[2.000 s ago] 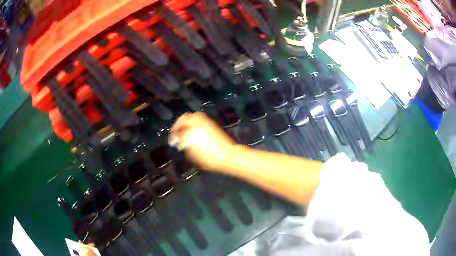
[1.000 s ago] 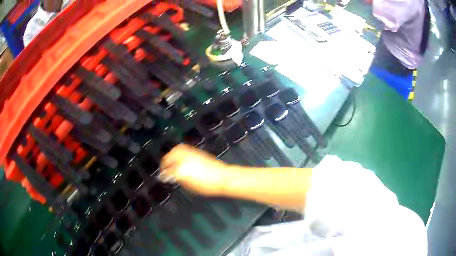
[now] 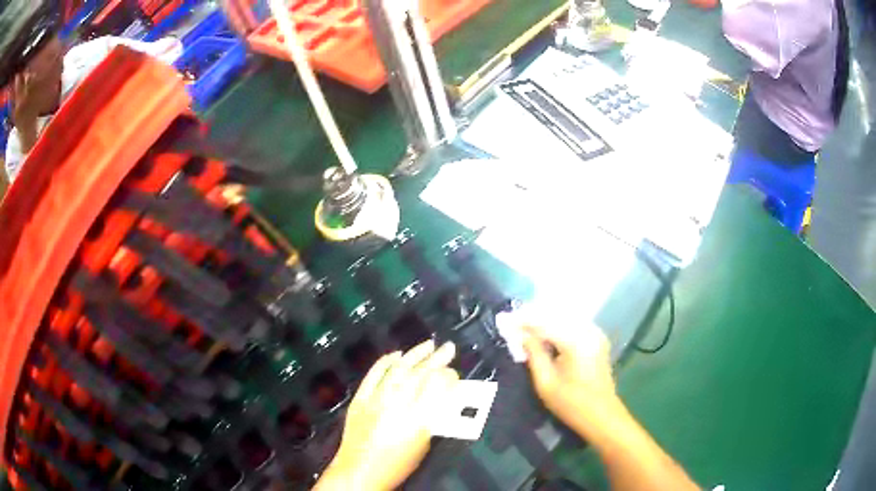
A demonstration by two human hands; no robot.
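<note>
My left hand (image 3: 399,412) lies over the rows of watches, fingers spread, with a white label card (image 3: 469,410) with a small black square held under its palm side. My right hand (image 3: 571,369) is just right of it, thumb and finger pinching a small pale screen film (image 3: 511,334) over a watch at the right end of the rows. The dark square smartwatches (image 3: 328,391) with black straps run from lower left to upper right. The face under the film is partly hidden.
Stacked red trays (image 3: 72,221) with hanging black straps stand at left. A bottle with a yellow ring (image 3: 353,206), a metal post (image 3: 413,77), a calculator (image 3: 586,105) and papers (image 3: 567,259) are behind. A cable (image 3: 669,307) hangs right. People stand at upper left and upper right.
My view has shifted toward the papers and bottle. My right hand has moved from mid-row to the right end. My left hand with the card has come into view beside it.
</note>
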